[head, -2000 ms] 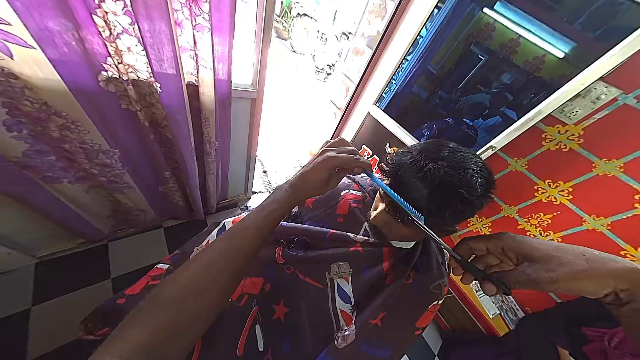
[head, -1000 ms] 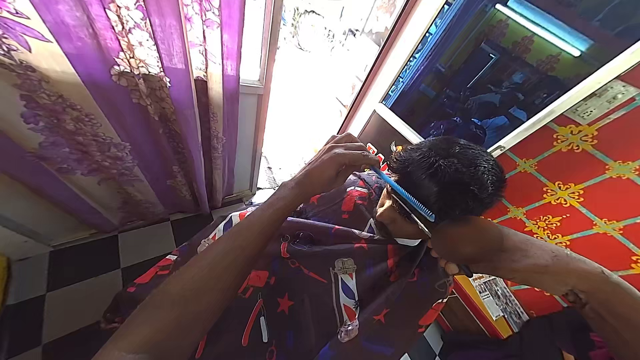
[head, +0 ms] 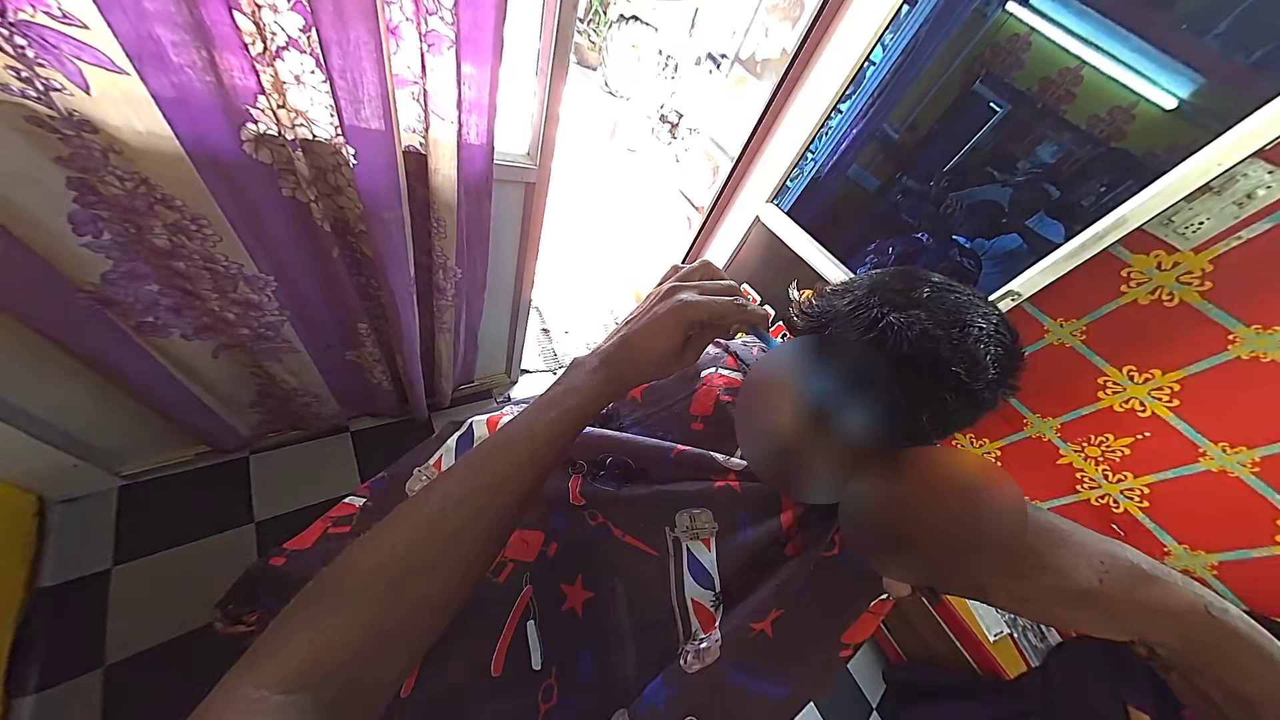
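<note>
A seated person with short dark hair (head: 925,345) is draped in a dark barber's cape (head: 620,590) printed with red stars, scissors and clippers. My left hand (head: 690,315) is beside the front of the head, its fingers closed on the end of a blue comb (head: 770,338). Most of the comb is lost in a blurred patch over the face. My right hand (head: 935,515) is near the side of the head, below the hair; blur covers it, so its fingers and anything in them cannot be made out.
Purple floral curtains (head: 350,200) hang at the left beside a bright open doorway (head: 620,180). A framed glass panel (head: 960,150) stands behind the head. The red patterned wall (head: 1150,430) bears a switchboard (head: 1220,205). Black and white tiles (head: 180,560) cover the floor.
Two seconds ago my right hand held scissors by the comb, lower right of the head; it has since moved up and left, closer to the head. My left hand stays at the hair's front.
</note>
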